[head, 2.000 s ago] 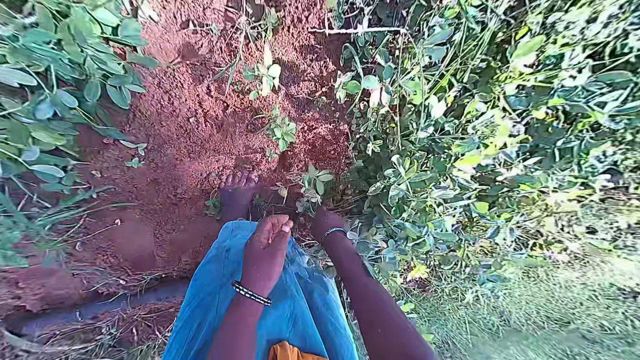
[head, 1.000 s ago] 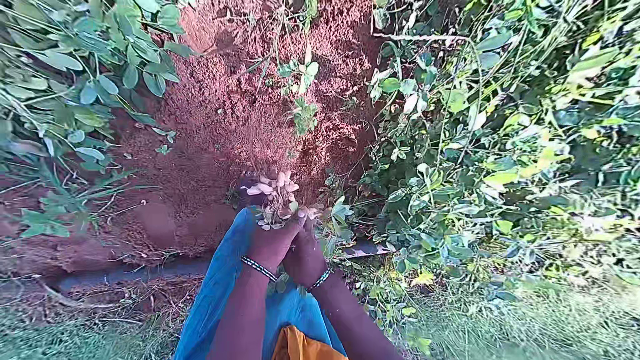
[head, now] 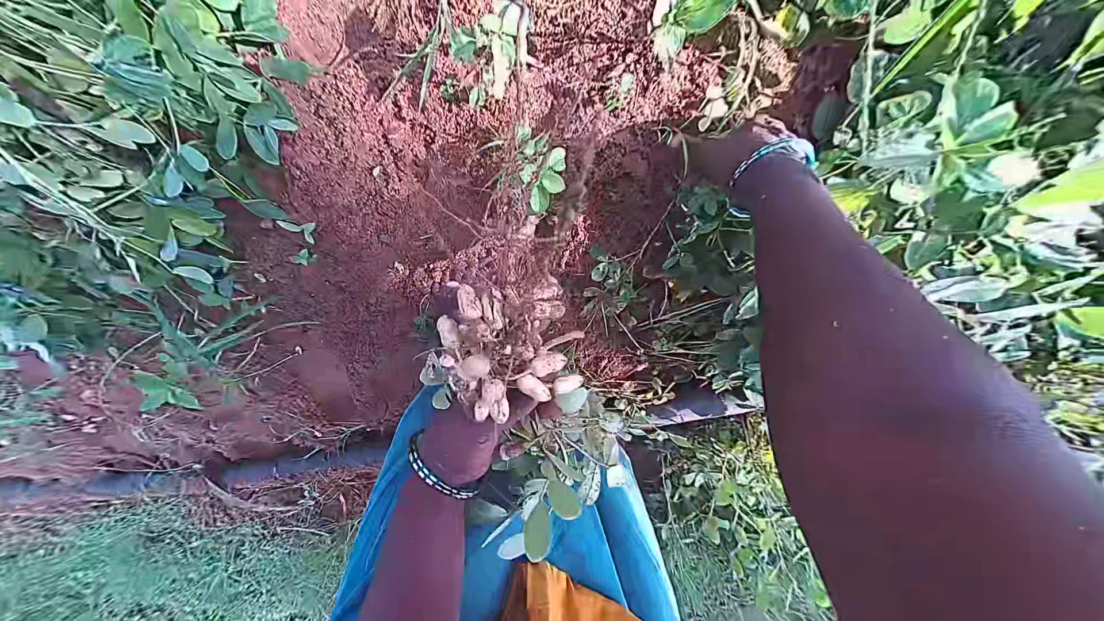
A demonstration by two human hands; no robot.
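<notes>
My left hand [head: 470, 440], with a beaded bracelet at the wrist, is closed around an uprooted peanut plant near my lap. Its cluster of pale peanut pods [head: 504, 354] and thin roots points up and away from me, and its green leaves [head: 552, 509] hang below the hand over blue cloth. My right hand [head: 737, 151], also with a bracelet, reaches far forward to the right, at the base of another plant [head: 746, 73] where pale pods or stems show against the soil. The fingers of that hand are partly hidden and blurred, so its grip is unclear.
Reddish soil [head: 345, 233] lies ahead, with a small leafy sprig [head: 542, 177] on it. Dense green plants stand at the left [head: 129, 129] and right [head: 975, 147]. A dark pipe or hose-like strip [head: 293, 466] crosses near my legs, with grass [head: 172, 561] behind it.
Both hands were together near my lap a second ago. Since then my right hand has moved forward and right, while my left keeps the podded plant. The view has shifted.
</notes>
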